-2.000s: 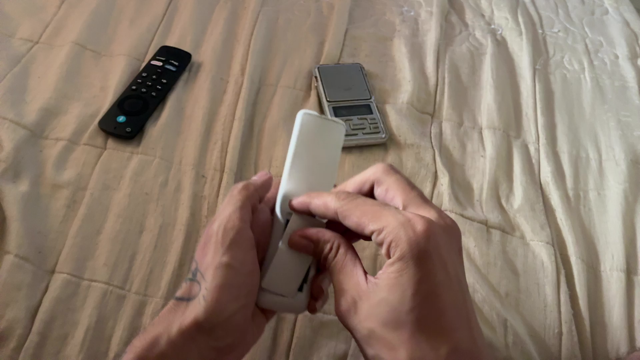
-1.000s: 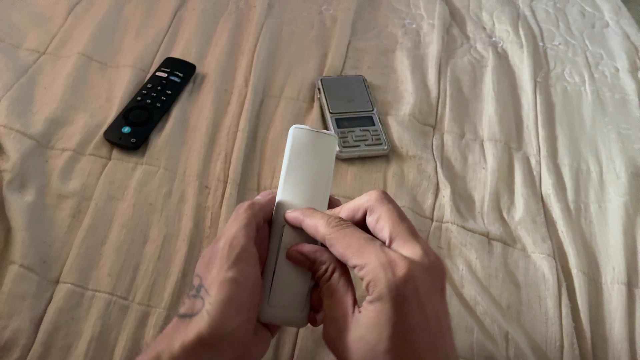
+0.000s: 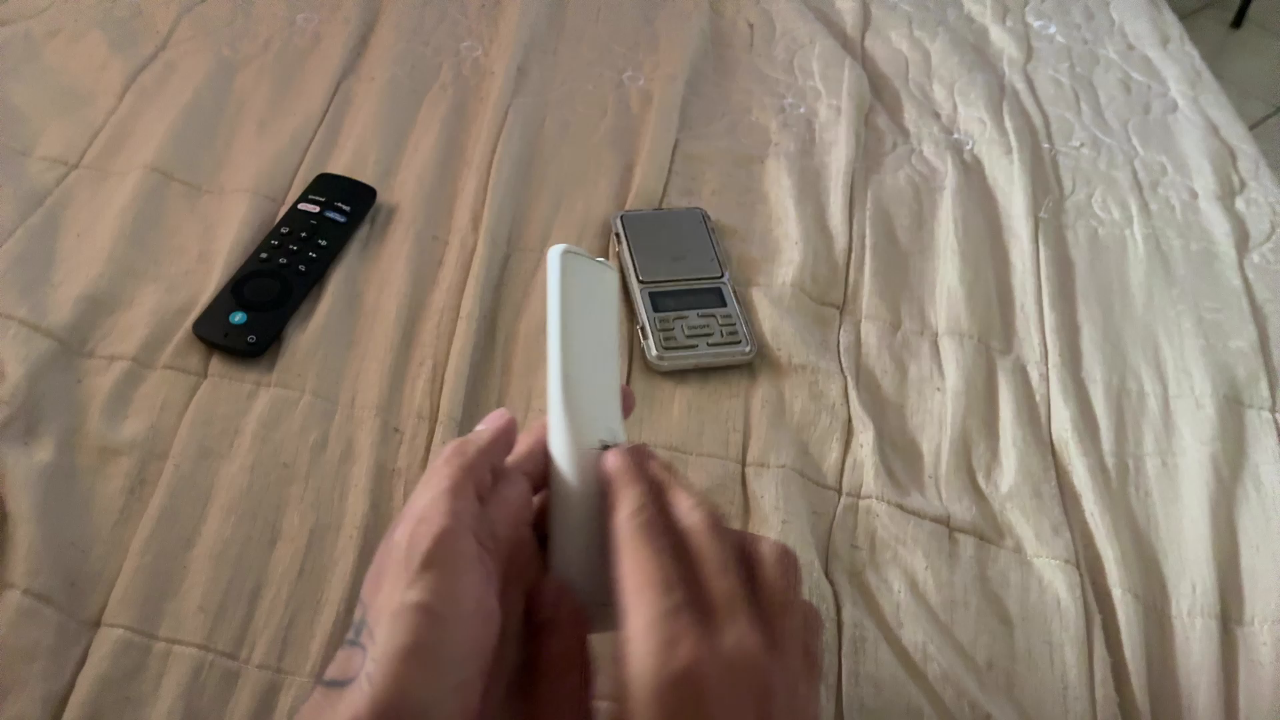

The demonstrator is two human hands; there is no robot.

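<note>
A white plastic remote control point(image 3: 585, 350), seen from its back and edge, stands tilted upward in my hands at the lower middle. My left hand point(image 3: 470, 570) grips its lower part from the left. Against the right side of its lower back lie the fingers of my right hand point(image 3: 700, 590), blurred. A small dark gap shows by those fingertips. Beyond it lies a grey pocket digital scale point(image 3: 685, 285) with a metal plate, a dark display and buttons. To the left rests a black remote control point(image 3: 285, 265) with a round pad and a blue button.
A beige quilted bedspread point(image 3: 960, 420) with folds and seams lies under everything. Past the bed's edge at the top right, a tiled floor point(image 3: 1225, 50) shows, with a thin dark object at the top.
The white remote has turned more onto its edge. My right hand's bent thumb and finger have given way to straighter fingers along its side. The view has shifted a little.
</note>
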